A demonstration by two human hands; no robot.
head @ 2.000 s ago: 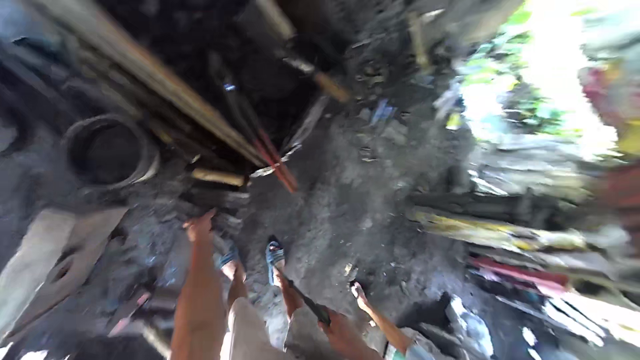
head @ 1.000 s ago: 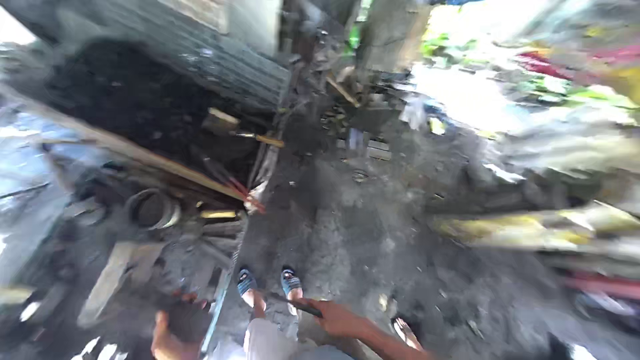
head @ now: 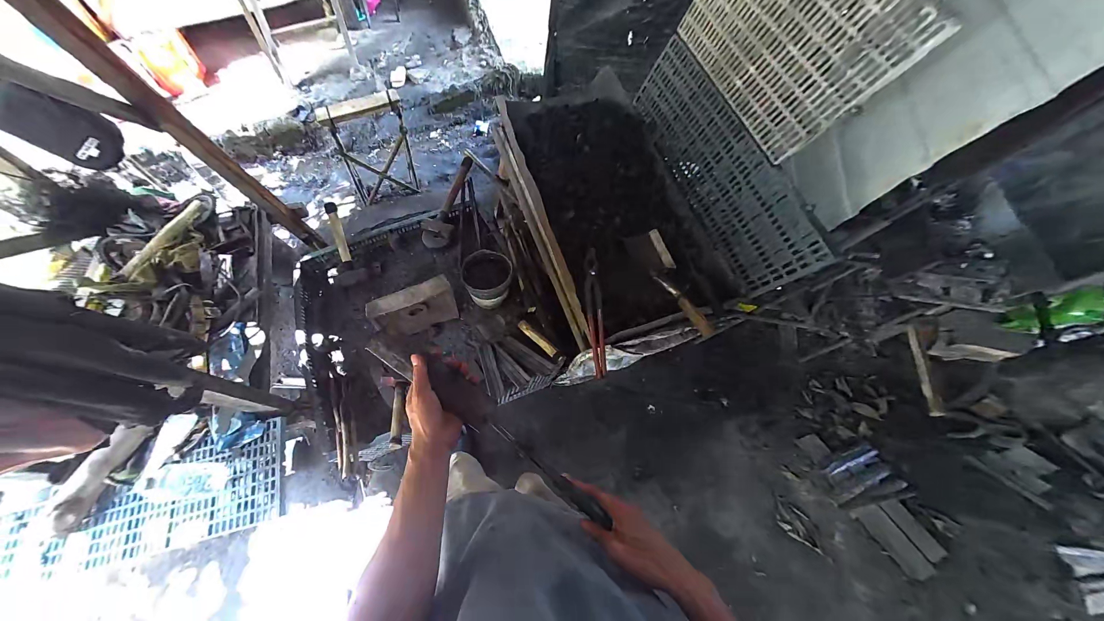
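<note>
My left hand point(head: 434, 412) is closed around a dark, blocky piece point(head: 459, 390) in front of my lap. My right hand point(head: 623, 528) grips the dark handle point(head: 589, 503) of a long, thin tool that runs up and left to that piece; its exact kind is unclear. Beyond the left hand lies a pale block with a hole point(head: 414, 307) on a dark work surface. A round container point(head: 487, 274) of dark material stands beside it. Red-handled tongs point(head: 595, 323) lean over the edge of a trough of dark, coal-like material point(head: 595, 181).
Hammers point(head: 339, 233) and other tools rest around the work surface. A wooden-handled tool point(head: 683, 304) lies at the trough's near edge. Plastic grating point(head: 733, 172) borders the trough. Wood scraps point(head: 897, 535) lie on the floor at right, and a wooden beam point(head: 172, 112) crosses the upper left.
The view has swung strongly to the left. My two hands are now nearer each other, joined by the long tool and the dark piece.
</note>
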